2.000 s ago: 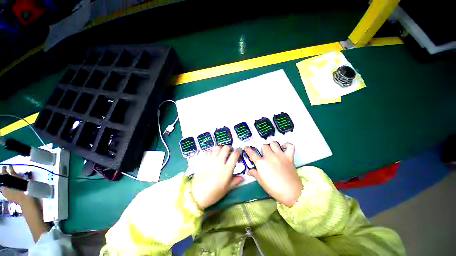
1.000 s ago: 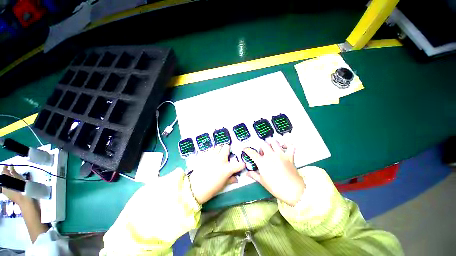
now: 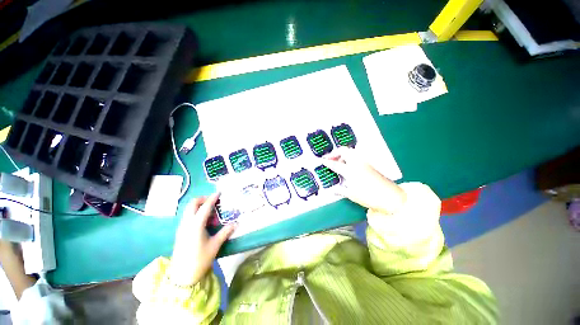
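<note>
Smartwatch heads lie in two rows on a white mat [image 3: 280,114]. The upper row, including one watch [image 3: 264,155], shows green text. In the lower row, two right-hand watches show green text, one watch [image 3: 276,191] has a white screen, and the ones further left look pale. My left hand [image 3: 198,232] has fingers and thumb around the leftmost lower watch [image 3: 226,212], which lies at the mat's edge. My right hand [image 3: 362,181] has its fingertips at the edges of the rightmost lower watch [image 3: 328,176] and partly covers it.
A black foam compartment tray [image 3: 166,76] stands at the left, a few pockets holding units. A white cable [image 3: 173,136] and white square pad [image 3: 163,195] lie between tray and mat. A power strip [image 3: 46,222] and another person's arm are far left. Paper sheets [image 3: 388,89] hold a round dark object [image 3: 422,76].
My hands have moved apart, left hand to the left end and right hand to the right end of the lower row. Lower-row watches are now uncovered. The view has shifted.
</note>
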